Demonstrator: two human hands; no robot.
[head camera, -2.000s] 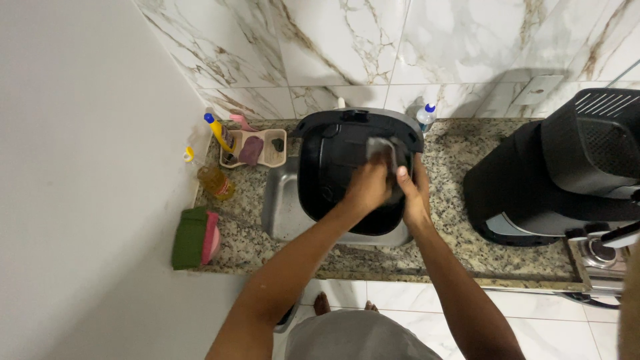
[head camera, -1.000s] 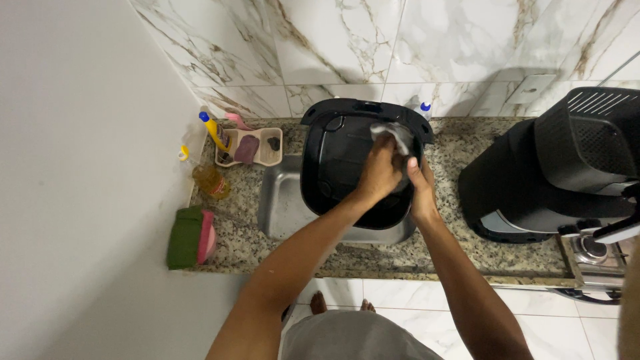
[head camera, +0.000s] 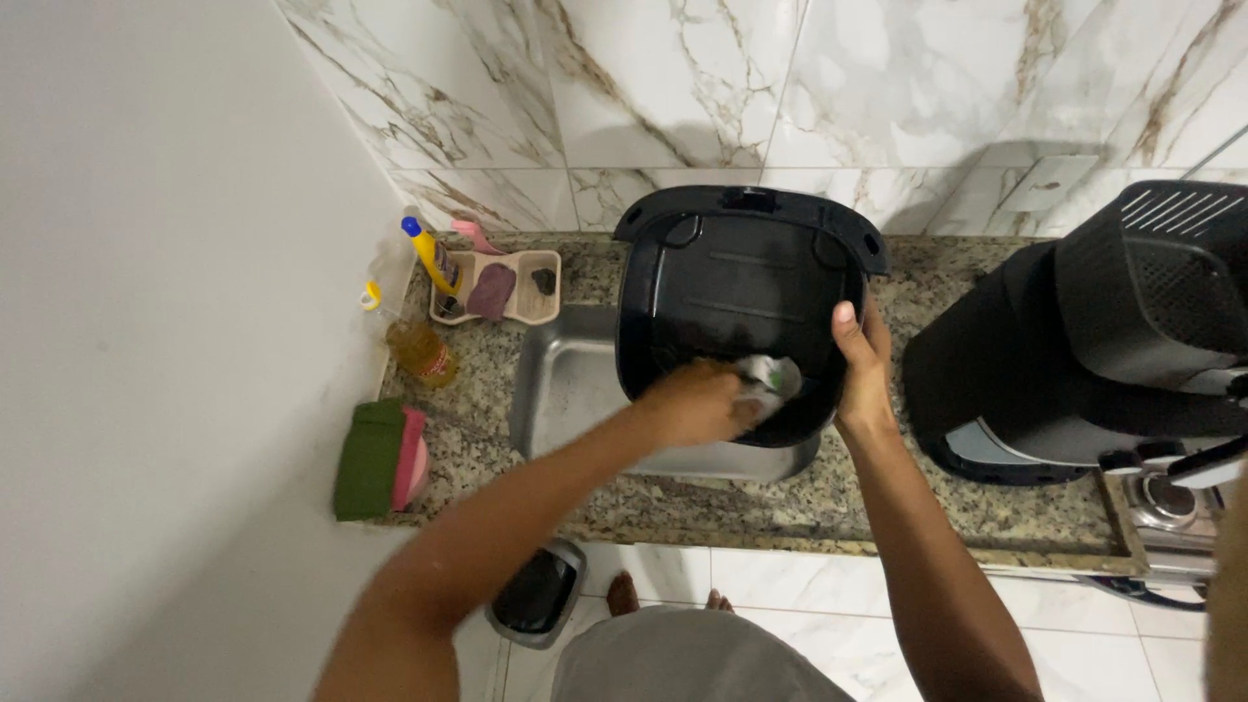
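Observation:
A black air fryer drawer (head camera: 746, 283) is tilted over the stainless steel sink (head camera: 575, 390), its inside facing me. My right hand (head camera: 863, 366) grips its right wall, thumb on the rim and fingers behind. Inside the drawer, near its lower edge, my left hand (head camera: 702, 402) holds a crumpled whitish cloth or wipe (head camera: 770, 380) with a green mark. The fingers of that hand are blurred and partly hidden by the cloth.
On the granite counter (head camera: 673, 512), a caddy (head camera: 536, 312) with a purple sponge (head camera: 491, 291), a yellow bottle (head camera: 429, 255) and an amber liquid bottle (head camera: 421, 353) stand left. Green cloth (head camera: 370, 460) hangs nearby. The black air fryer body (head camera: 1014, 361) and stove (head camera: 1170, 507) are right.
My left hand with the cloth has moved from the upper right of the drawer's inside down to its lower edge. My right hand still holds the drawer's right side.

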